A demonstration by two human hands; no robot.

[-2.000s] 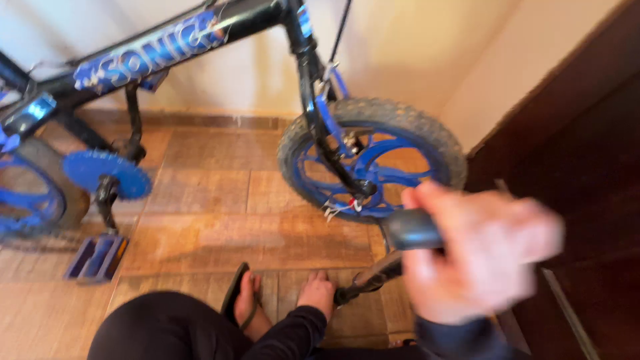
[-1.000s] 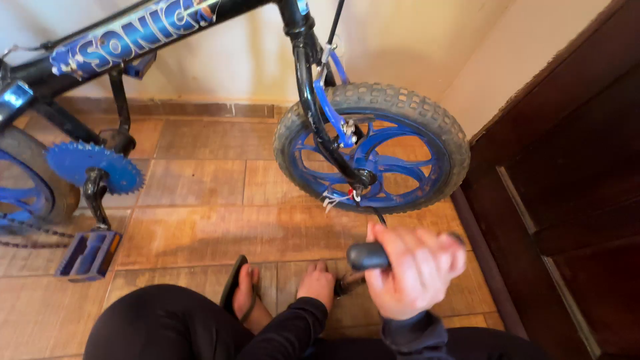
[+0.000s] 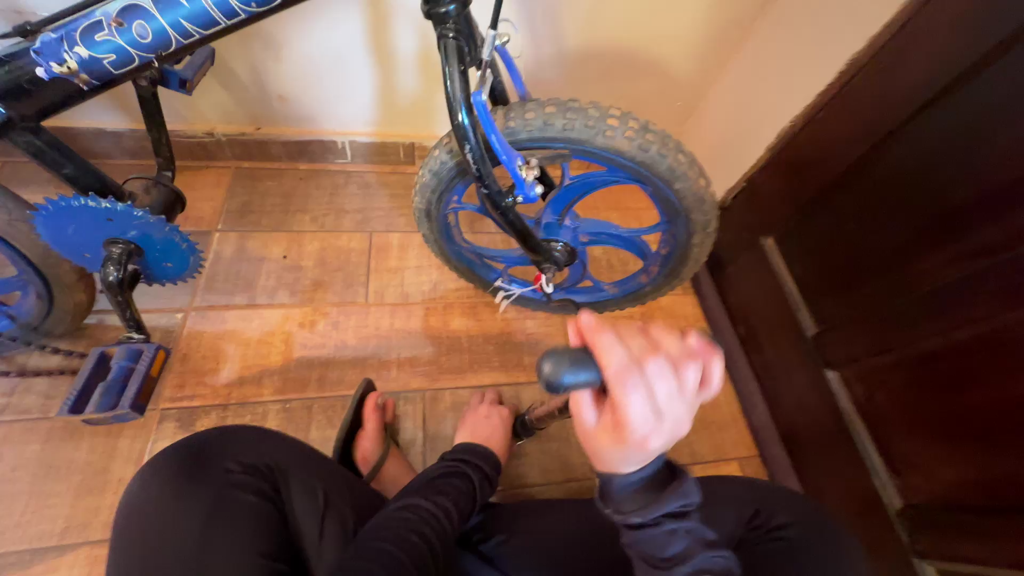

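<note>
My right hand (image 3: 640,384) is closed around the black handle (image 3: 570,370) of what looks like a bicycle floor pump, in front of the bicycle's front wheel (image 3: 588,212). The pump's tube (image 3: 548,414) slants down to the left below the handle. My left hand (image 3: 486,424) is low by the floor at the pump's lower end; whether its fingers grip anything is hidden. A thin black hose (image 3: 564,304) shows between the wheel's lower rim and my right hand. A white tie and a red piece (image 3: 542,282) hang at the axle.
The black bicycle frame (image 3: 68,108), blue chainring (image 3: 116,240) and blue pedal (image 3: 116,382) are at the left. A dark wooden door (image 3: 904,320) stands at the right, a wall behind. My sandalled foot (image 3: 372,436) rests on the tiled floor (image 3: 288,352).
My right hand, with the handle, has gone down and left from two seconds ago to one second ago. My left hand has stayed low by the pump. The view has shifted slightly.
</note>
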